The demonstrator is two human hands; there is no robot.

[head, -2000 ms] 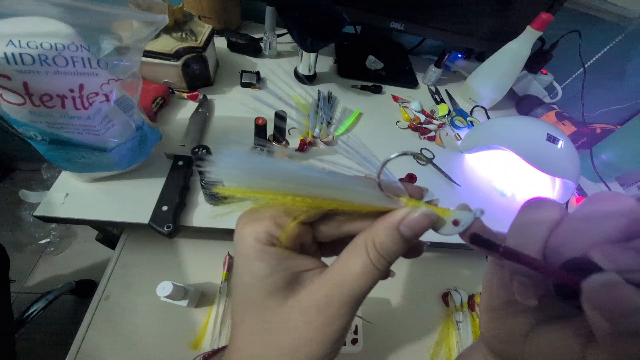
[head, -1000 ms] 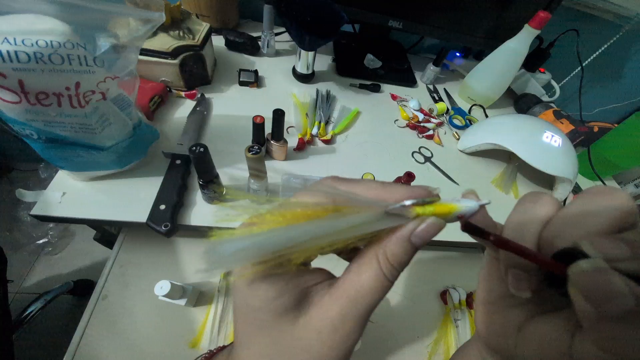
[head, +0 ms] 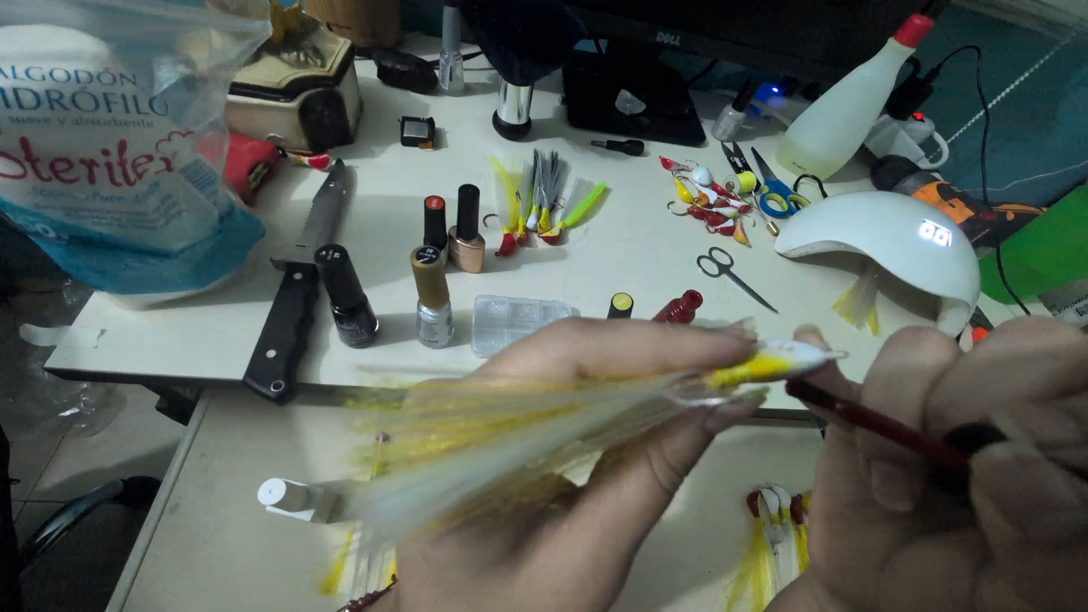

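My left hand point(head: 586, 476) pinches a fishing jig point(head: 778, 360) between thumb and fingers. Its head is white and yellow, and its long white and yellow hair trails to the left, somewhat blurred. My right hand point(head: 952, 476) holds a dark red nail-polish brush point(head: 884, 429), its tip just below and right of the jig's head; whether they touch, I cannot tell. Beyond my hands stands a white curing lamp point(head: 892, 242) with a lit display and no glow beneath. Yellow and white hair point(head: 860, 302) shows under its edge.
On the desk are a serrated knife point(head: 289, 331), nail-polish bottles point(head: 433, 297), a clear compartment box point(head: 520, 323), small scissors point(head: 733, 276), jig heads point(head: 710, 204) and finished jigs point(head: 540, 204). A cotton bag point(head: 110, 153) stands at left. More jigs point(head: 778, 535) lie on the lower surface.
The lamp's purple-white glow has gone out and its display is lit. My left hand has turned the jig, so its hook no longer points up. The brush remains in my right hand.
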